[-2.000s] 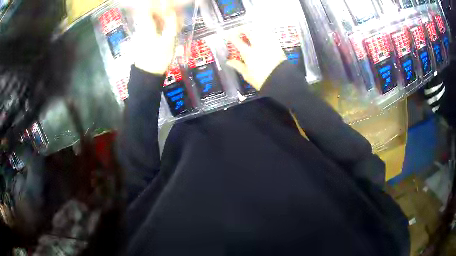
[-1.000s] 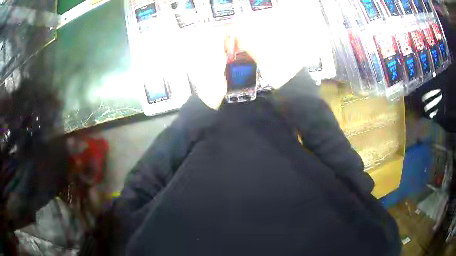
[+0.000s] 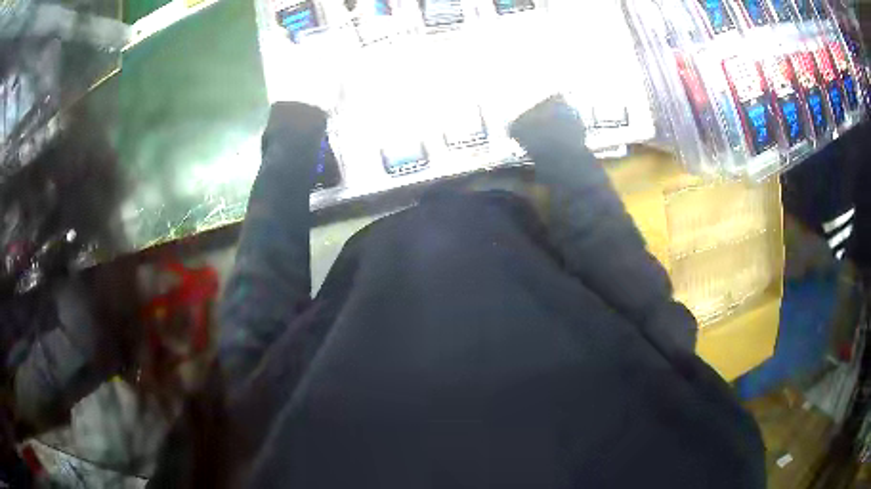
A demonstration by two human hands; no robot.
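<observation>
A blister tray (image 3: 363,187) lies in front of me, almost all white with glare. Dark and blue lower parts of cards show in its near row, such as one card (image 3: 405,159), and more show along its far row. My left sleeve (image 3: 277,162) reaches over the tray's left part, beside a dark card (image 3: 328,164). My right sleeve (image 3: 563,143) reaches over its right part. Both hands lie beyond the cuffs and are lost in the white glare, so their fingers and anything in them cannot be made out.
Stacked filled trays (image 3: 697,143) with red and dark cards stand at the right. Brown cardboard (image 3: 721,248) is below them, with a blue surface (image 3: 793,325) beside it. The green bench top (image 3: 181,124) is at the left. A blurred red thing (image 3: 181,301) is below left.
My arms have spread apart, the left one moving left and forward. The red-and-dark card between my hands a second ago no longer shows there. The near-row cards now show between my sleeves.
</observation>
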